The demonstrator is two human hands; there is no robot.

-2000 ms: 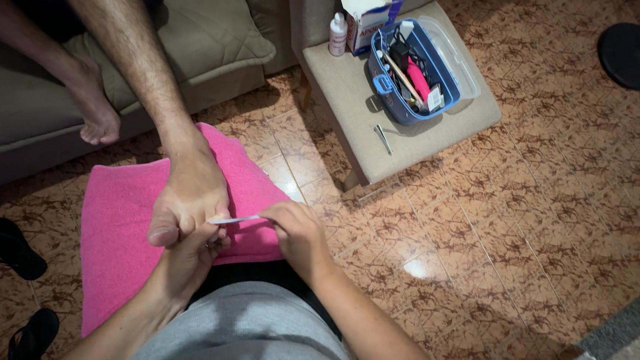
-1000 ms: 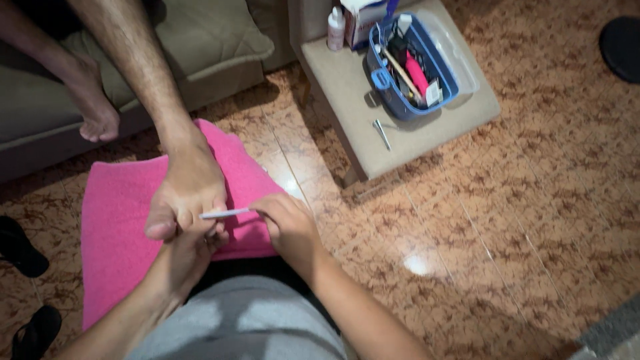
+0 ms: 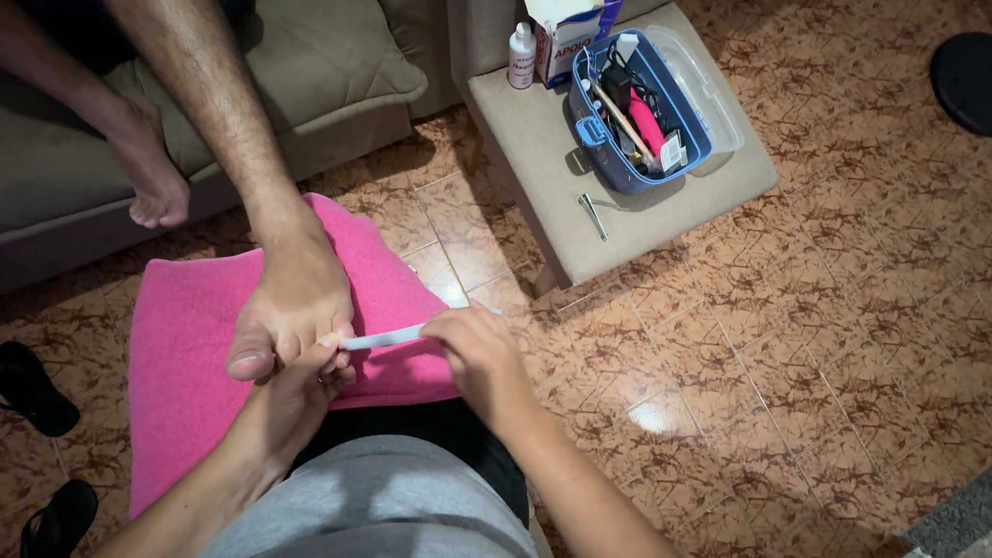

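Observation:
A person's bare foot (image 3: 298, 287) rests on a pink towel (image 3: 194, 341) over my lap. My left hand (image 3: 298, 387) grips the smaller toes, thumb on top and fingers curled below; the fingers are partly hidden. Between the thumb and fingers of my right hand (image 3: 480, 356) is a pale nail file (image 3: 384, 338), whose far tip lies at the outer toes beside my left thumb. Whether the tip touches a nail cannot be told.
On a beige chair (image 3: 527, 178) stand a blue plastic box (image 3: 632, 174) of tools, a white bottle (image 3: 522, 58) and a carton (image 3: 564, 43); a nail clipper (image 3: 594, 216) lies there. Black flip-flops (image 3: 39, 391) are at the left. The person's other foot (image 3: 159, 190) hangs by the sofa (image 3: 333, 77).
The nail file in my right hand has shifted; its tip lay over the toes a second ago and is now at their outer side. My left hand still holds the toes.

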